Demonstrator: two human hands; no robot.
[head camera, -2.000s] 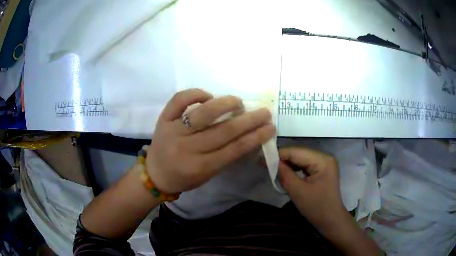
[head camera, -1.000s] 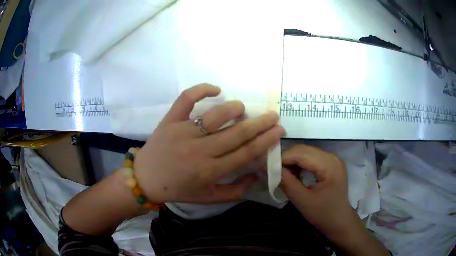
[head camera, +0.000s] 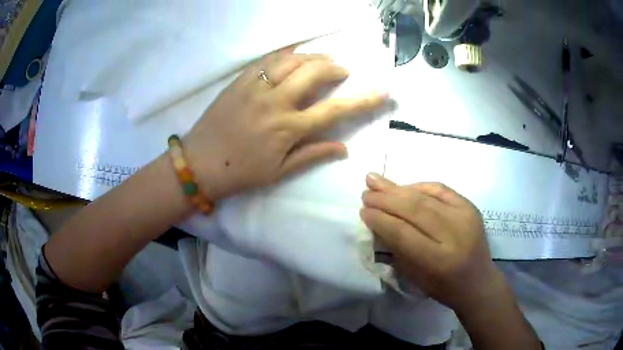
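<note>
A large white fabric piece (head camera: 294, 225) lies over the machine table and hangs over its front edge toward the lap. My left hand (head camera: 283, 123) lies flat on the fabric, fingers spread and pointing right toward the presser foot area. My right hand (head camera: 423, 232) pinches the fabric's right edge near the table's front, with fingers curled. The presser foot and needle area (head camera: 391, 34) is at the top centre in bright glare, just beyond the left fingertips. Glare hides the seam there.
The sewing machine head (head camera: 451, 14) is at the top. A ribbed cream knob (head camera: 468, 57) is beside it. Thread snips (head camera: 536, 102) and a slim dark stick (head camera: 565, 99) lie at right. A ruler scale (head camera: 533, 224) runs along the front edge. White cloth (head camera: 567, 294) is heaped lower right.
The view has shifted, so the machine head now shows. My left hand has moved up the fabric toward the needle and spread flat. My right hand has moved up to the fabric edge over the table.
</note>
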